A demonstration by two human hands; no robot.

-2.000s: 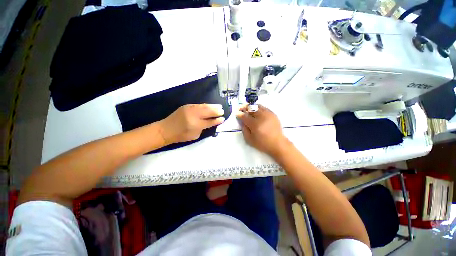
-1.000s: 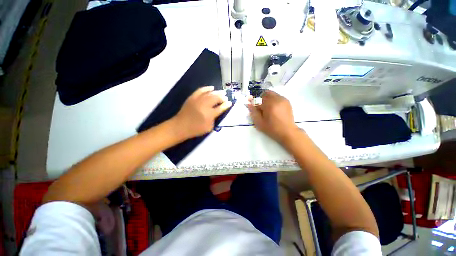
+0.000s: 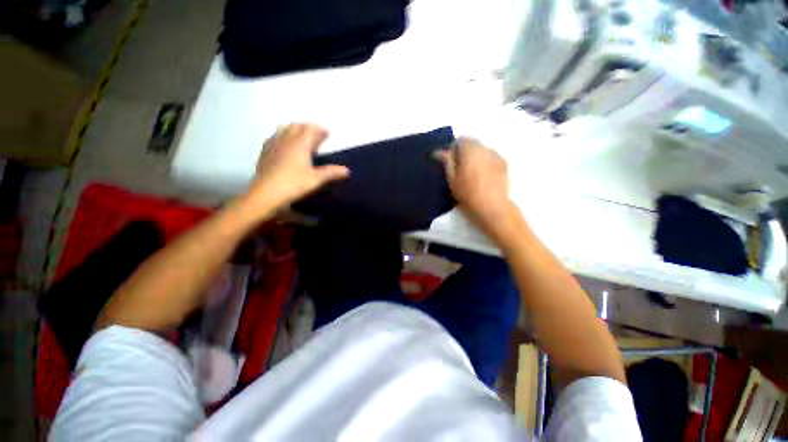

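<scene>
A dark fabric panel is held between my two hands at the front edge of the white table, its lower part over the edge above my lap. My left hand grips its left end, thumb on top. My right hand pinches its upper right corner. The needle area of the white sewing machine is behind and to the right of my right hand, away from the panel. It is blurred.
A dark panel stack lies at the back left of the table. A small dark cut piece is at the right under the machine arm. A red basket with a dark piece stands at lower left; a metal-framed stool is at lower right.
The panel has come away from the needle area toward me and now hangs over the table edge. Both hands moved off the needle with it. The view has swung left, showing more of the red basket.
</scene>
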